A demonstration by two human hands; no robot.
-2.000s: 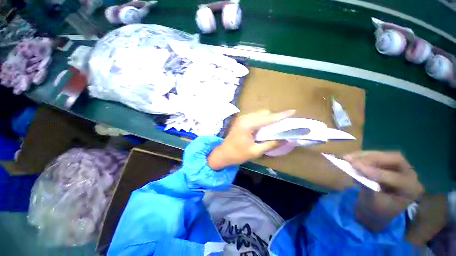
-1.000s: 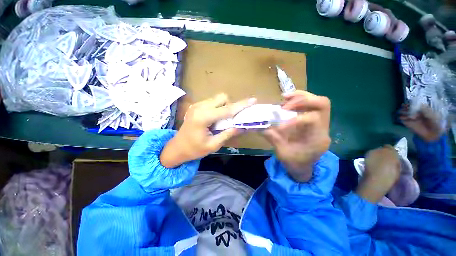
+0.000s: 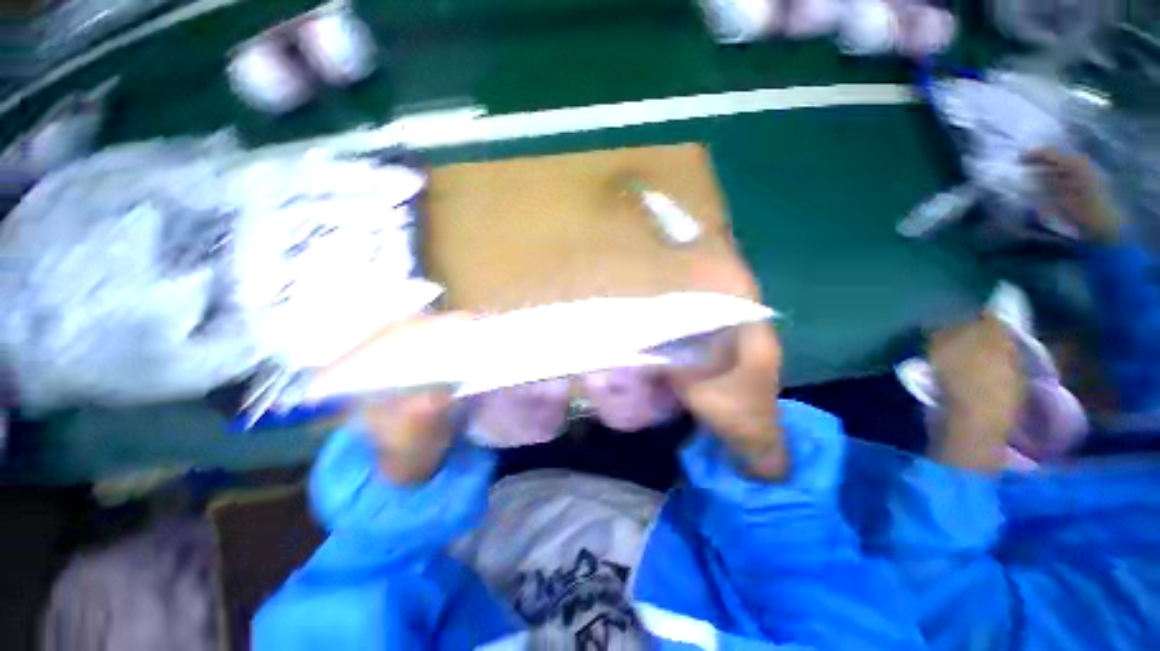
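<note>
A white headset (image 3: pixel 547 341), blurred by motion, is held level in front of me, its white band and pointed ears towards me and two pink ear cups hanging below. My left hand (image 3: pixel 414 413) grips its left end and my right hand (image 3: pixel 731 369) grips its right end. The band hides part of my fingers. A small white glue bottle (image 3: pixel 669 216) lies on the brown cardboard sheet (image 3: pixel 534 229) beyond the headset. A heap of white ear covers (image 3: pixel 324 248) lies left of the sheet.
Crumpled clear plastic (image 3: pixel 115 274) lies at left. More headsets (image 3: pixel 303 60) stand on the green bench (image 3: pixel 814 191), at the back left and back right. At right another person's hands (image 3: pixel 977 388) hold a headset beside more white pieces (image 3: pixel 1018 127). A bag of pink parts is lower left.
The headset has turned, so its long band and pink cups now show. My right hand has moved from its middle to its right end. The view has shifted, with more bench showing at the back left.
</note>
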